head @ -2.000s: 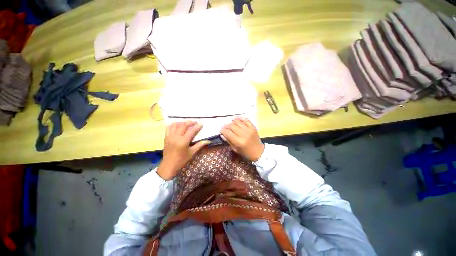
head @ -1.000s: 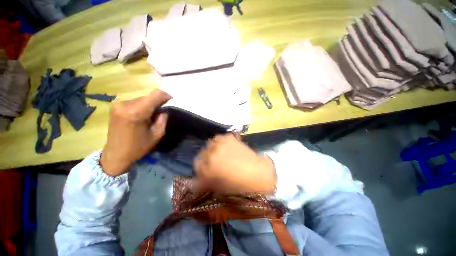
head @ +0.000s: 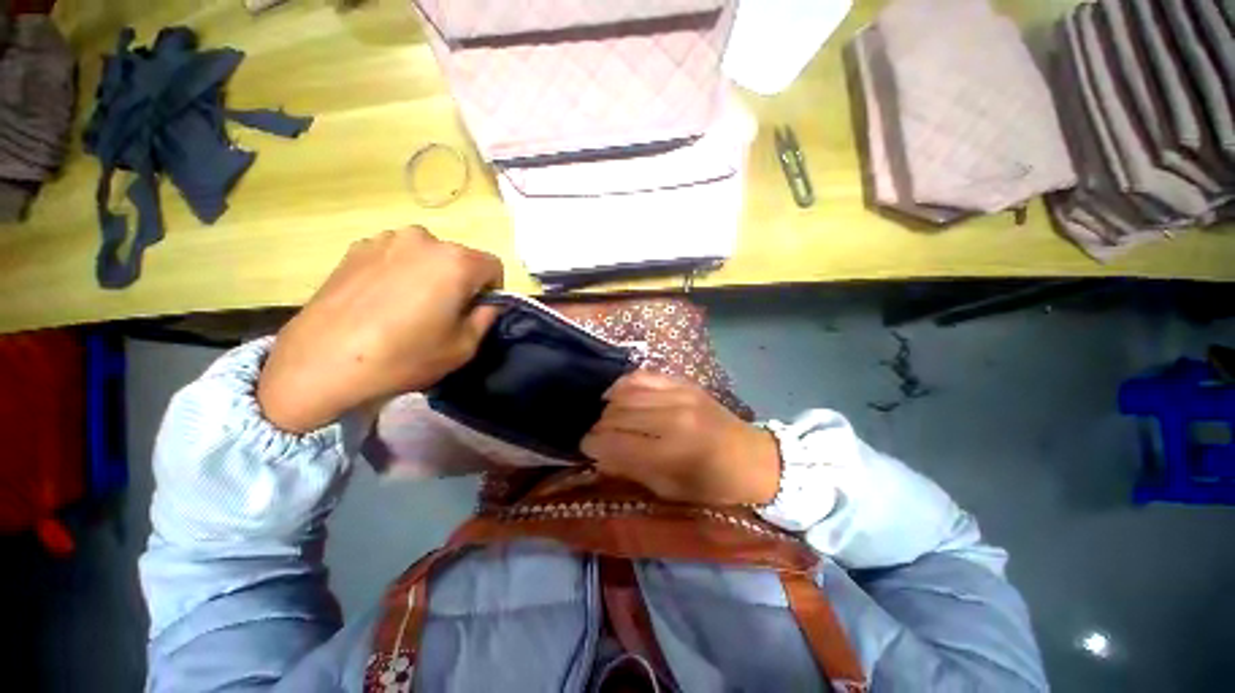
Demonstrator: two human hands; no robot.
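Observation:
An open pale pink pouch (head: 420,440) is held above my lap, in front of the table edge. Its dark navy lining (head: 535,379) faces up. My left hand (head: 386,329) grips its left end, with the fingertips partly hidden at the opening. My right hand (head: 677,436) grips its right end, fingers curled over the rim. A pale pouch (head: 623,217) lies at the table's front edge, overlapped with quilted pouches (head: 582,88) behind it.
Thread snips (head: 794,167) lie right of the centre pouches. A pouch stack (head: 962,108) and a larger row of pouches (head: 1151,122) stand at right. A thin ring (head: 438,176) and dark cloth strips (head: 169,122) lie left. A blue stool (head: 1185,427) is at right.
My hands have lifted a pouch off the table edge and opened it, showing its dark lining. It is now over my lap. The view has shifted closer to the table's front.

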